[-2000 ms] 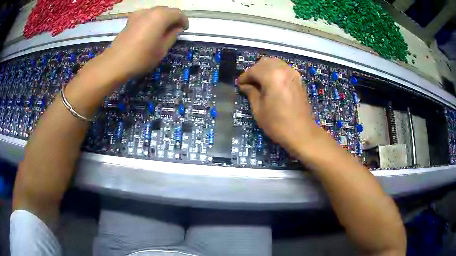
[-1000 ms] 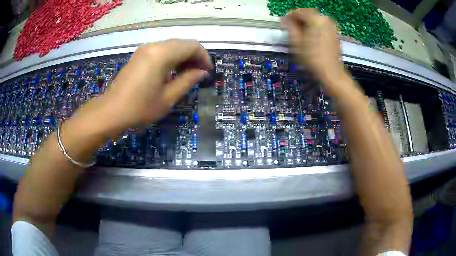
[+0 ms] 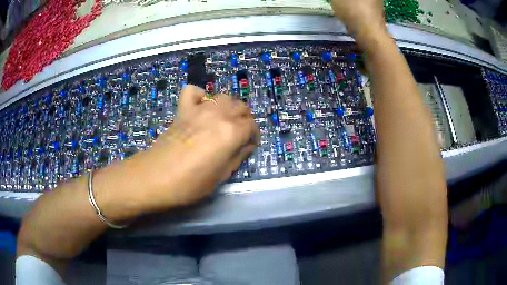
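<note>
A long circuit board panel [image 3: 317, 100] lies in the track, with blue disc parts, narrow blue parts, black chips and, right of the dark strip [image 3: 196, 69], small red and green parts. My left hand [image 3: 217, 131] is over the board just right of the strip, fingers curled down; its fingertips are hidden, so I cannot tell what it holds. My right hand [image 3: 358, 11] is at the top edge, partly cut off, near the heap of green parts [image 3: 403, 10]; its fingers are out of the picture. The heap of red parts [image 3: 47, 39] lies at the upper left.
Pale conveyor rails run behind the boards [image 3: 222, 34] and in front of them [image 3: 294, 192]. The open track at right shows a metal rod [image 3: 446, 111] beside pale sheets. More board [image 3: 495, 92] lies at the far right. A few pale parts lie at the top of the shelf.
My left hand has moved down and right over the board. My right hand has moved up to the top edge. The boards and heaps sit further left in view, and the green heap is mostly out of view.
</note>
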